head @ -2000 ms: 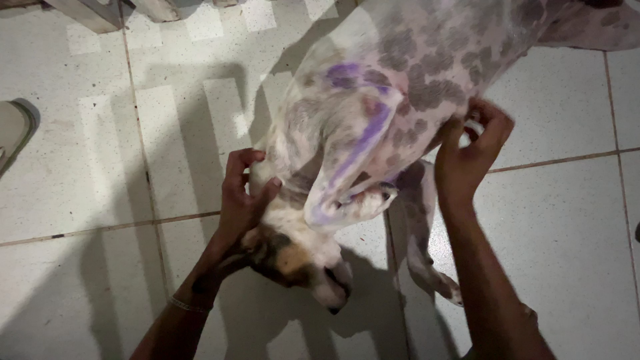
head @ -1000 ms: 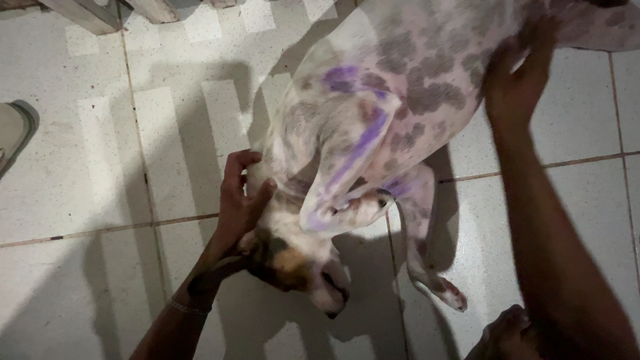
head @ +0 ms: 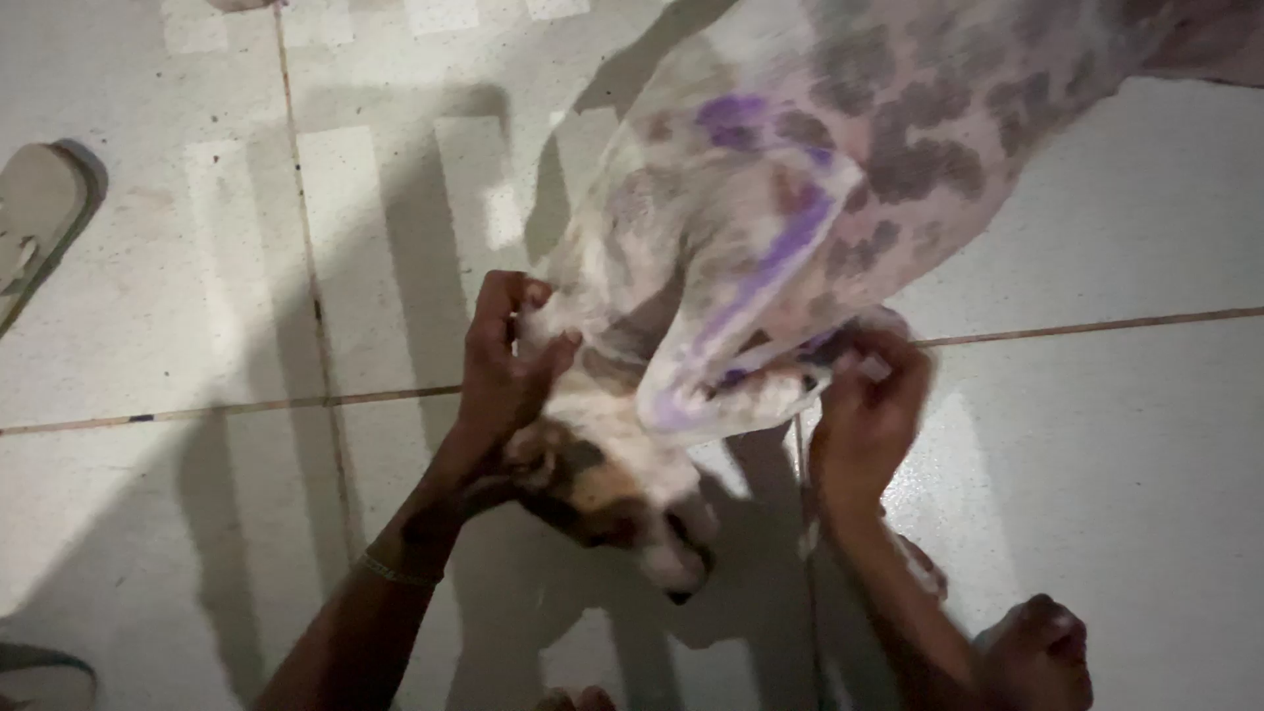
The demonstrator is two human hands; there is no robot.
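A white dog with dark spots (head: 731, 237) lies on its side or back on a tiled floor, its brown, black and white head (head: 602, 494) toward me. Purple marks run along its bent foreleg (head: 760, 276) and shoulder. My left hand (head: 509, 355) grips a fold of skin or fur at the dog's neck between thumb and fingers. Beside the folded forelegs is my right hand (head: 874, 405), its fingers curled at the lower foreleg near the chest. Whether those fingers hold the leg is hidden by blur.
A pale sandal (head: 39, 217) lies on the floor at the left edge. Part of a dark strap or sandal (head: 44, 657) shows at the lower left. Bare toes (head: 1037, 642) are at the lower right. Light tiles (head: 1116, 474) with brown joints surround the dog, crossed by striped shadows.
My right hand has come down from the dog's belly to beside its forelegs. My left hand stays at the neck. The view has shifted somewhat.
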